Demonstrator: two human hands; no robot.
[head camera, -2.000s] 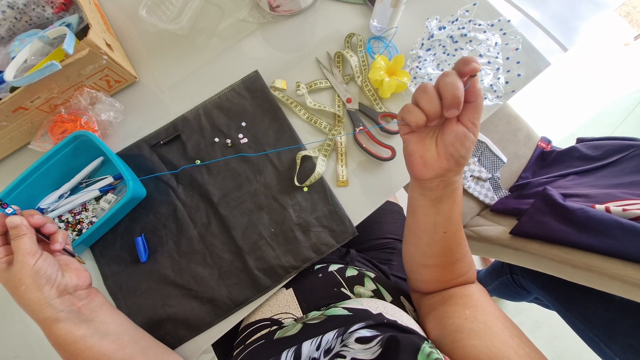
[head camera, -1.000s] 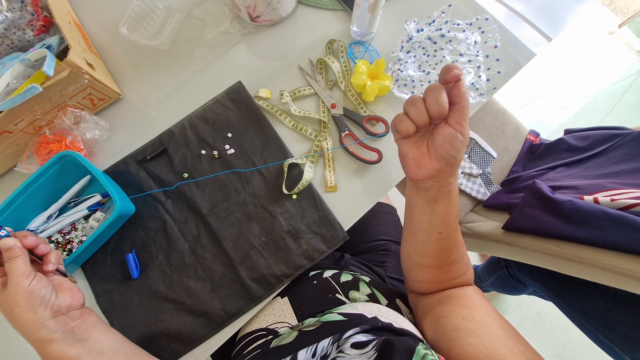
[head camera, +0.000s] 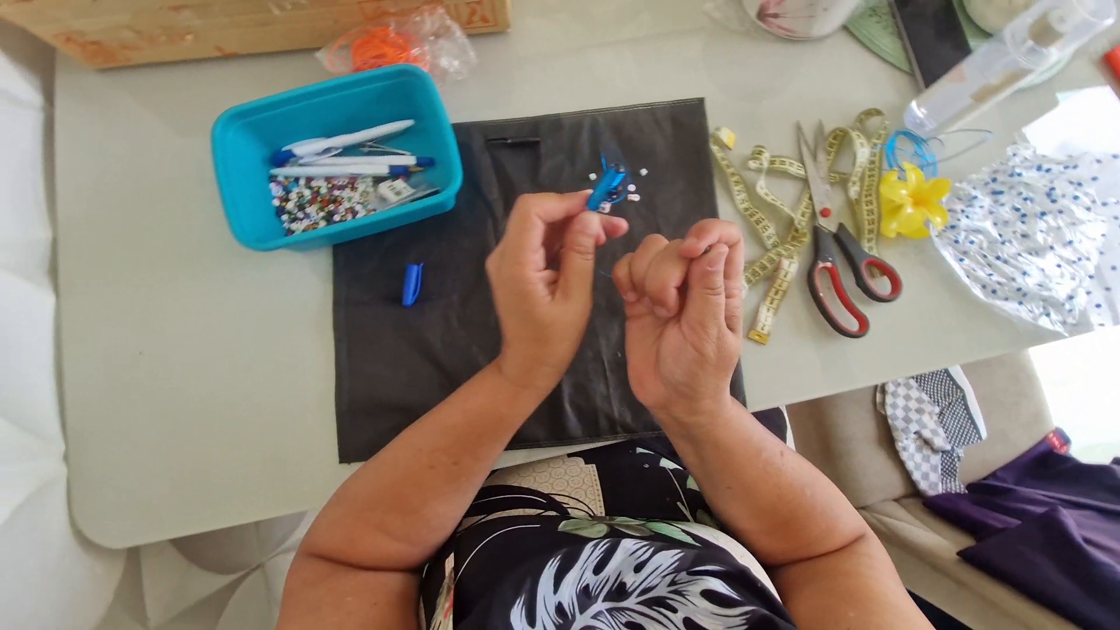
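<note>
Above the black mat (head camera: 525, 350), my left hand (head camera: 551, 280) pinches a small blue item (head camera: 608, 185), perhaps a clip wound with blue cord, between thumb and fingertips. Just right of it is my right hand (head camera: 682, 315), thumb and forefinger pressed together on something tiny and dark, likely the cord's end; the fingers hide most of it. A thin blue strand shows faintly between the hands. Several small beads (head camera: 633, 197) lie on the mat beyond my left hand. A blue pen cap (head camera: 412, 284) and a black cap (head camera: 514, 141) also rest there.
A teal plastic box (head camera: 337, 92) holds pens and beads. Right of the mat are a yellow measuring tape (head camera: 770, 302), scissors (head camera: 831, 236), a yellow flower (head camera: 914, 199) and dotted clear plastic (head camera: 1024, 236). A cardboard box (head camera: 262, 26), bagged orange cord (head camera: 385, 48) and a clear bottle (head camera: 1006, 66) stand behind.
My hands were far apart with a blue cord stretched between them; now they are close together over the mat. The view has turned and shifted.
</note>
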